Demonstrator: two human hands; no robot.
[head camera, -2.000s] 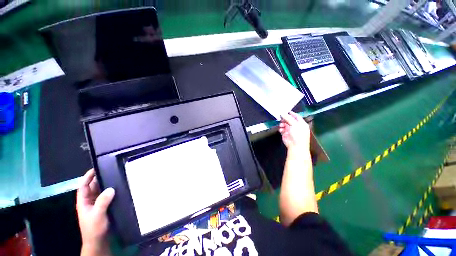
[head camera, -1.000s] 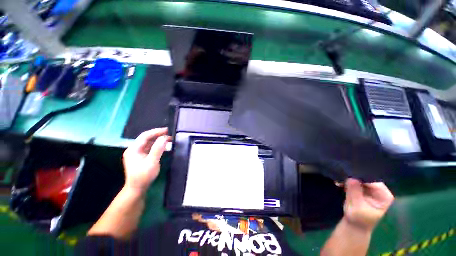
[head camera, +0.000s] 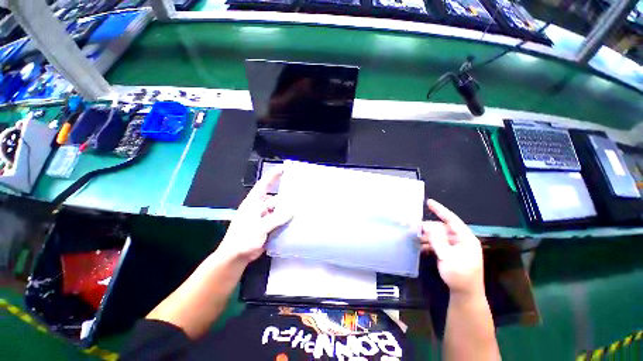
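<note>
A flat pale panel (head camera: 345, 215) is held by both my hands above the black box. My left hand (head camera: 252, 218) grips its left edge and my right hand (head camera: 451, 243) holds its right edge. The black box (head camera: 257, 288) lies open below, near my body, mostly hidden by the panel. A white sheet-like rectangle (head camera: 321, 279) shows in its recess. The open laptop (head camera: 304, 99) stands behind the box, with its dark glossy screen upright.
Black mat (head camera: 437, 151) lies on the teal bench. Blue parts bin (head camera: 165, 120) and white dispenser (head camera: 27, 154) are at left. Black trays with a silver-keyed laptop part (head camera: 546, 146) are at right. A black device (head camera: 468, 92) hangs behind. A waste bin (head camera: 113, 282) is low left.
The dark blurred sheet in my right hand is gone from view. The pale panel is now over the box, with both my hands on it. My right hand has moved left and up.
</note>
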